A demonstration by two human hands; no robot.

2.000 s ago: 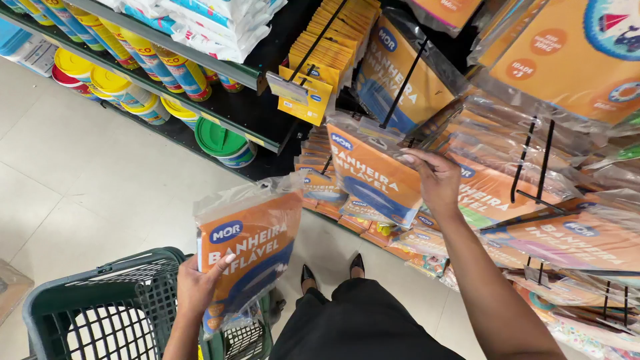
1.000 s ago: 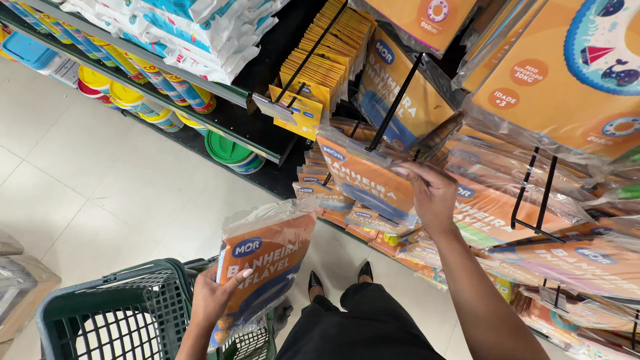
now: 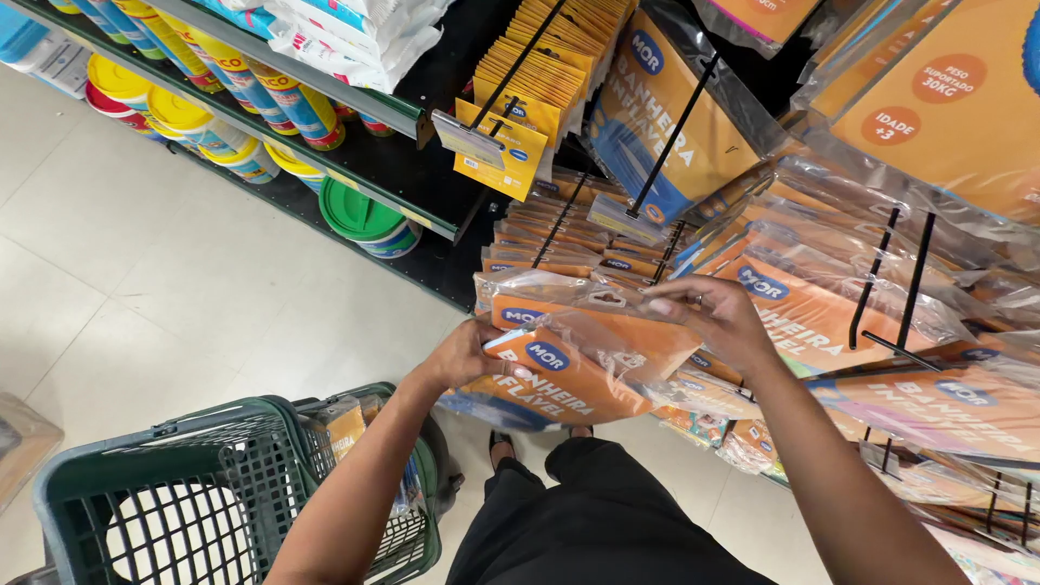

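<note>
My left hand grips the left edge of an orange packaged inflatable bathtub in a clear plastic bag. Another orange bathtub package lies right behind it, its top flap with a hang hole beside my right hand. The two overlap at the middle of the view. My right hand, with a ring on one finger, pinches the clear plastic at the top right of the rear package. Just behind the hands, a row of similar packages hangs on black hooks.
A dark green plastic shopping basket stands at the lower left, with packages in a second compartment beside it. Shelves with tubs, including a green-lidded tub, run along the upper left. Black metal hooks jut out at the right among hanging packages.
My left hand has moved right and up with its package, which now overlaps the one at my right hand. Earlier the two packages were apart.
</note>
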